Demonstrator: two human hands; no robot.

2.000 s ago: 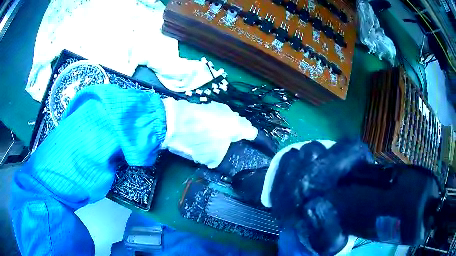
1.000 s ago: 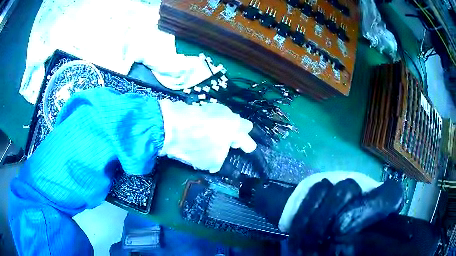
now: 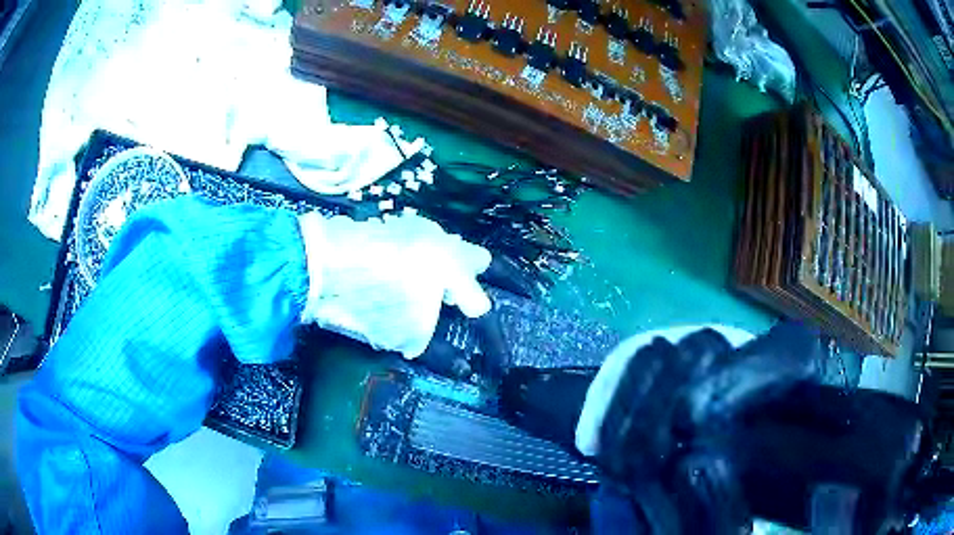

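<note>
My right hand (image 3: 696, 418), in a white glove with black fingers, is closed round the thick black electric screwdriver (image 3: 826, 449). The screwdriver's front end points left over the heat sink (image 3: 492, 439), which lies in the dark speckled assembly jig (image 3: 382, 423). My left hand (image 3: 403, 287), white gloved with dark fingertips, is at the jig's upper left, its fingers close to the screwdriver's front end. The fingertips are dark and blurred, so I cannot tell whether they hold a part. The screwdriver's bit tip is not clearly visible.
A black screw tray (image 3: 296, 418) with a round dish (image 3: 126, 199) lies partly under my left sleeve. Beyond are a white cloth (image 3: 178, 84), lead wires (image 3: 502, 209), left carrier boards (image 3: 586, 125), a clear bag (image 3: 753, 52) and right carrier boards (image 3: 785, 219).
The whole view has shifted, so the stacks sit further left. My right hand and the screwdriver have moved back from the jig's left end since the oldest frame.
</note>
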